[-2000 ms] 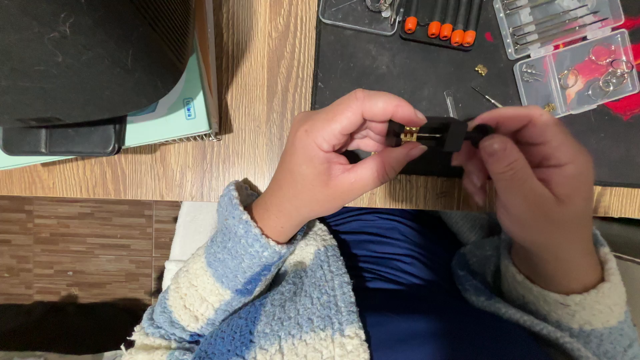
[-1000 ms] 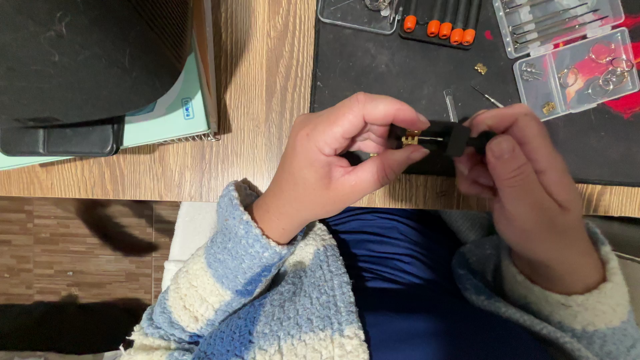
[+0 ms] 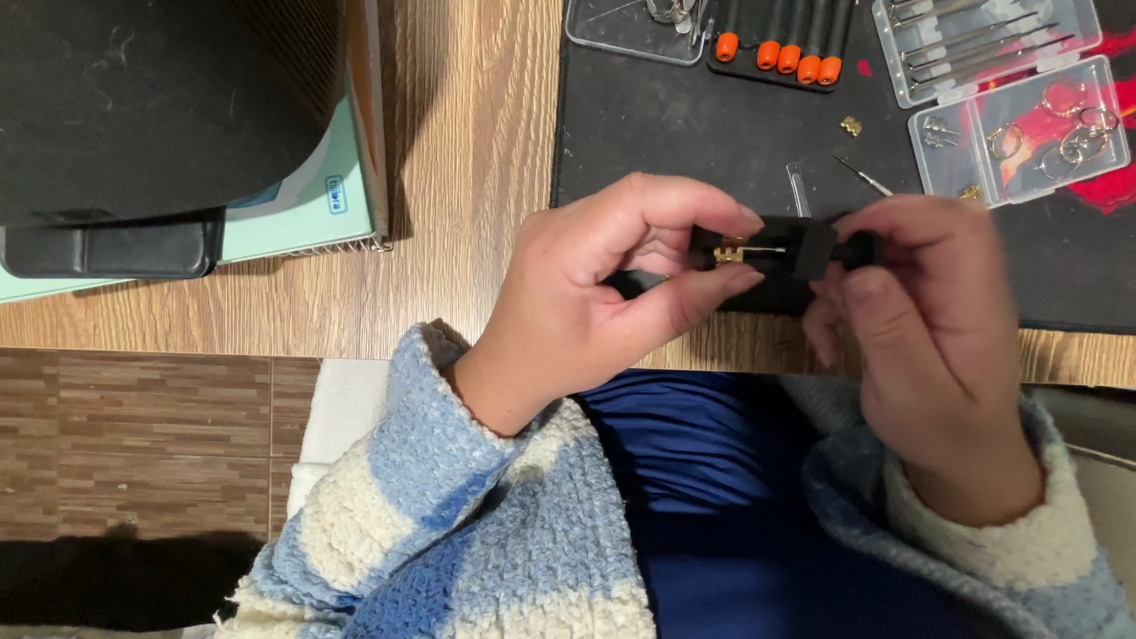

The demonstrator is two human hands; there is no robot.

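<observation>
My left hand (image 3: 612, 284) grips the left end of a small black device (image 3: 809, 248) between thumb and fingers, above the front edge of the desk. A brass-coloured notched part (image 3: 729, 254) sits in the device by my left fingertips, and a thin metal pin (image 3: 765, 249) runs from it toward the right block. At the device's right end is a round black knob (image 3: 859, 251). My right hand (image 3: 932, 328) is at this knob, its fingers slightly blurred; whether they grip it firmly cannot be told.
On the black mat (image 3: 674, 115) lie a brass piece (image 3: 851, 126), a clear strip (image 3: 797, 188) and a thin pointed tool (image 3: 861, 175). Beyond are a holder of orange-tipped tools (image 3: 788, 60), an open clear case (image 3: 985, 151) with rings and picks, and a clear tray (image 3: 635, 49). Notebooks (image 3: 302, 213) lie left.
My right hand's fingers have shifted around the knob between the frames. My left hand keeps its hold on the device in nearly the same place.
</observation>
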